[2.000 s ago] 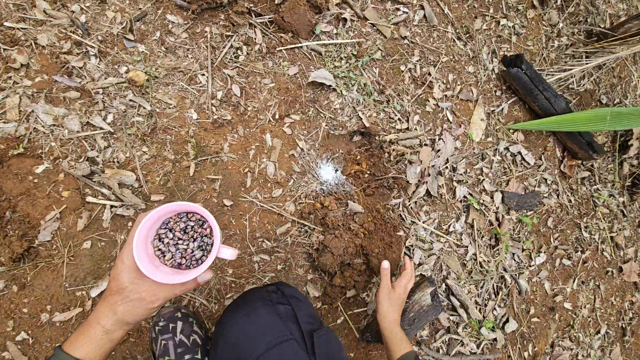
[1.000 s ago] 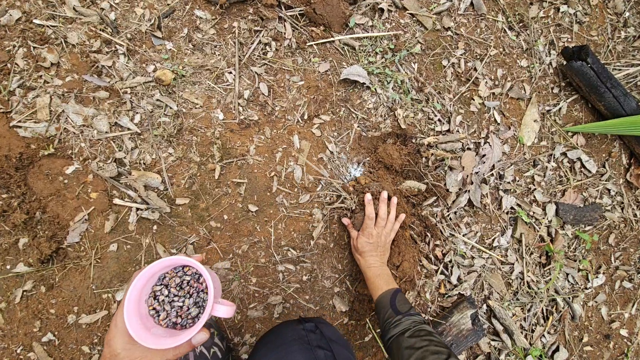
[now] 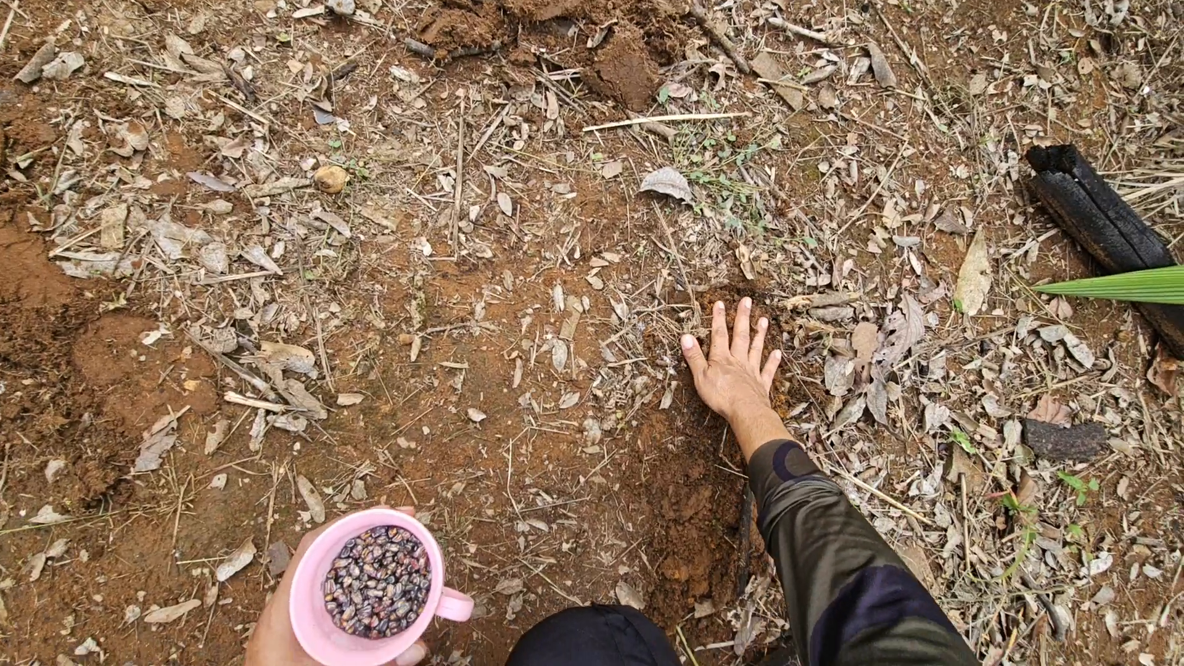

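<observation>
My left hand (image 3: 277,622) holds a pink plastic cup (image 3: 310,606) at the lower left, its handle pointing right. Dark, streaked seeds (image 3: 377,581) lie inside the cup. To the right, my right hand (image 3: 735,370) rests palm down with fingers spread on loose reddish-brown soil (image 3: 689,509). Nothing shows in that hand; what lies beneath its palm is hidden. A camouflage sleeve covers the right forearm.
A charred piece of wood (image 3: 1101,217) lies at the upper right, crossed by a green leaf blade (image 3: 1124,285). Dry leaves and twigs litter the ground. Dug-up soil (image 3: 629,69) is heaped at the top. My dark-clothed knee (image 3: 592,638) shows at the bottom.
My right hand has moved forward from beside the knee onto the loose soil. The white patch seen there two seconds ago no longer shows. My left hand still holds the cup.
</observation>
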